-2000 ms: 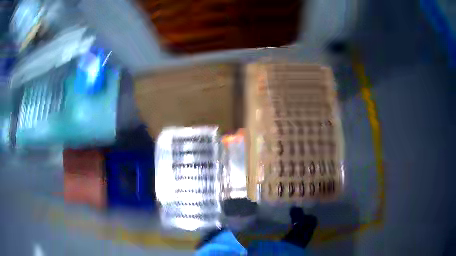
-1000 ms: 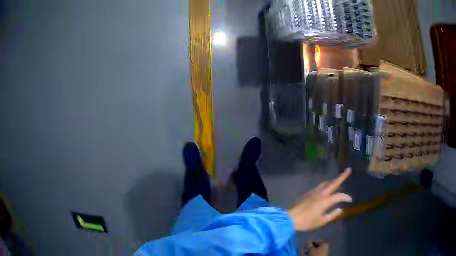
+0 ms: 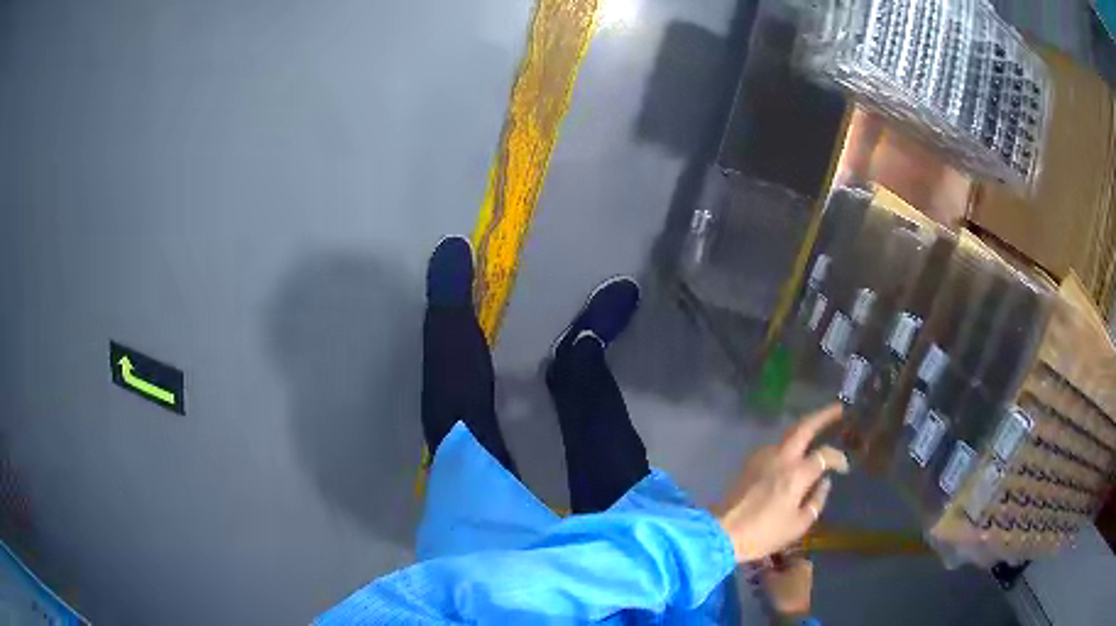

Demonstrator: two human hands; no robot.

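Note:
A tall stack of filled trays (image 3: 906,355) stands on the right, with brown sheets between layers and several small white labels on its side. Dark round parts sit in rows on its top tray (image 3: 1059,471). My left hand (image 3: 783,489) reaches across from the left in a blue sleeve. Its index finger points at the labelled side, other fingers loosely bent, and nothing shows in it. Whether the fingertip touches the stack cannot be told. My right hand (image 3: 789,585) is below it, small and partly hidden; its fingers and any hold are unclear.
A clear ribbed tray stack (image 3: 942,80) and brown cardboard (image 3: 1059,184) are at the upper right. A dark low platform (image 3: 789,122) lies beside them. A yellow floor line (image 3: 526,159) runs by my shoes. A green arrow floor sign (image 3: 147,378) is at left.
The view has turned down from the tray tops to the floor and stack side. Since one second ago it has tilted, and my left hand's finger is closer to the labels.

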